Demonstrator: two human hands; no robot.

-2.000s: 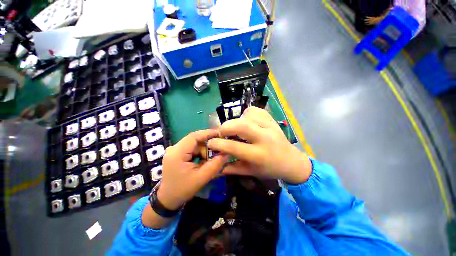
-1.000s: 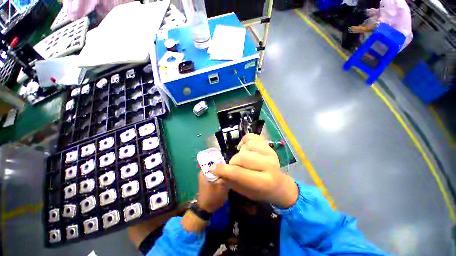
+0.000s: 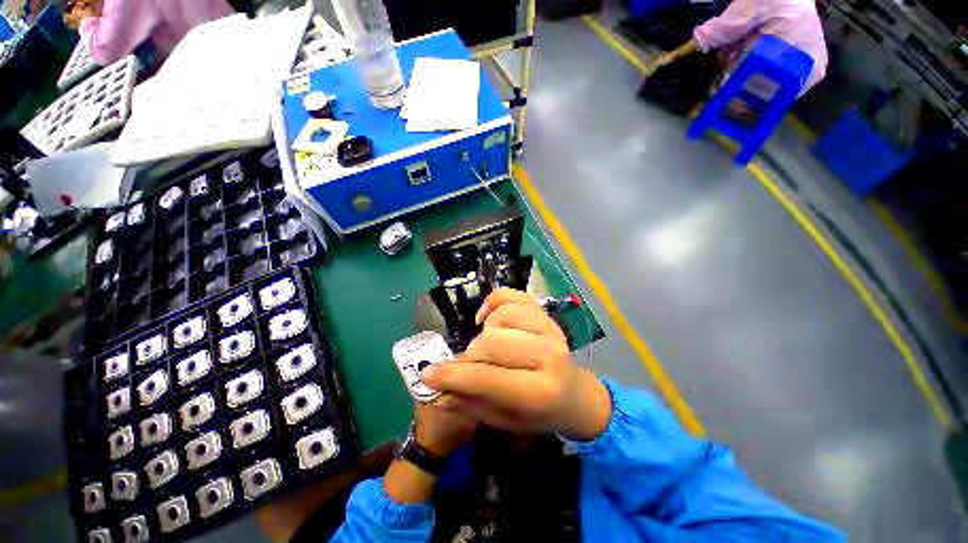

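A white rounded-square housing unit [image 3: 422, 366] with a dark centre is held up in front of the black fixture. My right hand [image 3: 507, 366] is closed on it, thumb over its right edge. My left hand [image 3: 444, 426] is below and behind the right hand, mostly hidden by it, with a black band at the wrist; its fingers cannot be seen. The black toggle-clamp fixture [image 3: 478, 260] stands upright on the green bench [image 3: 366, 308], just beyond my right hand, which partly covers it.
The front blister tray [image 3: 345, 419] on the left holds many units. The rear tray [image 3: 175, 265] has many bare pockets. A loose unit [image 3: 395, 238] lies near the blue box [image 3: 403, 186]. A red-tipped plunger [image 3: 563, 302] is right of the fixture. A person sits on a blue stool [image 3: 752, 95].
Both hands were together at the fixture's front edge; now the unit shows, held out by my right hand, and my left hand is lower behind it. The view has shifted.
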